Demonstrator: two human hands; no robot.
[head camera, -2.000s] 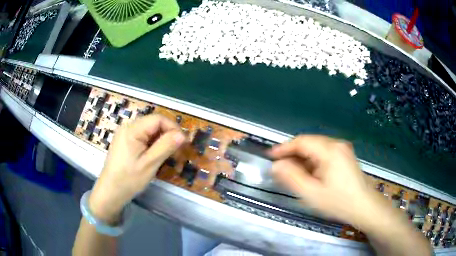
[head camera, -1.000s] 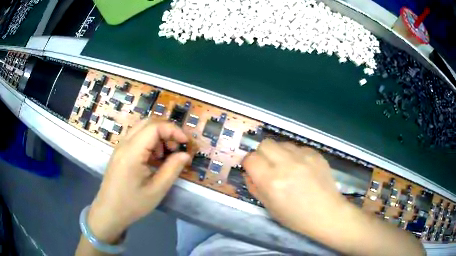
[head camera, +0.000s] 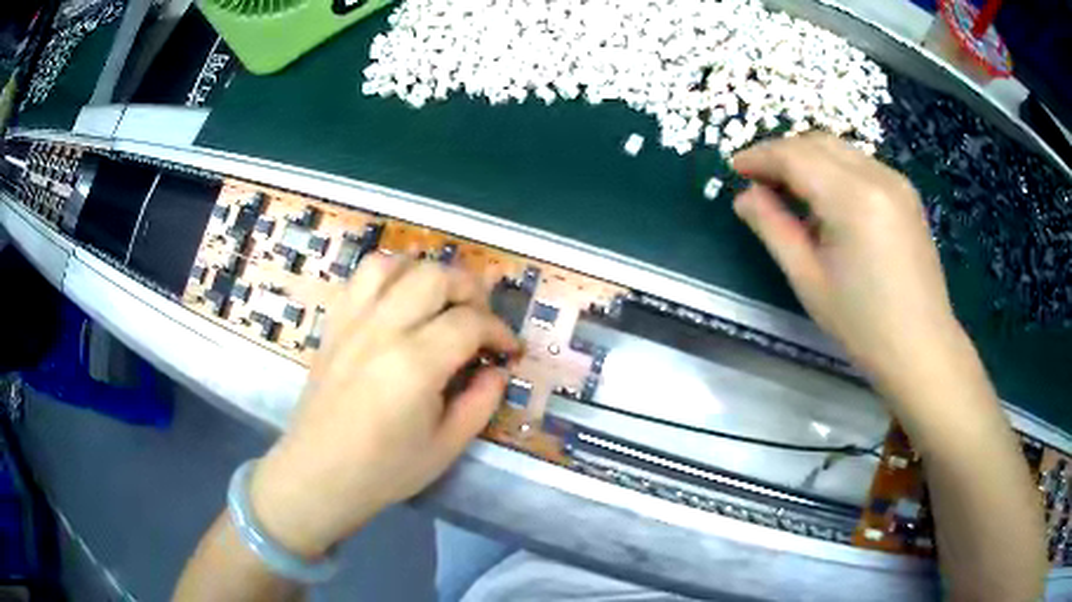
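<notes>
The orange-brown circuit board (head camera: 547, 353) lies in the conveyor rail, carrying dark and silver parts. My left hand (head camera: 406, 365) is over the board, thumb and fingertips close together near its right part; whether a small part is between them cannot be told. My right hand (head camera: 841, 235) is beyond the rail, at the near right edge of the heap of white connectors (head camera: 564, 47). Its thumb and index finger are apart and no part shows between them. Two loose white connectors (head camera: 712, 187) lie near its fingertips.
A heap of black components (head camera: 999, 212) lies at the right on the green mat (head camera: 494, 159). A green fan (head camera: 288, 29) stands at the far left, a red-lidded cup (head camera: 973, 41) at the far right. The pale near rail (head camera: 588, 523) crosses in front. Another board (head camera: 899, 494) is under my right forearm.
My right hand has moved from the board out to the white heap. My left hand has moved slightly right and turned more palm-down over the board. Some white connectors now lie apart from the heap.
</notes>
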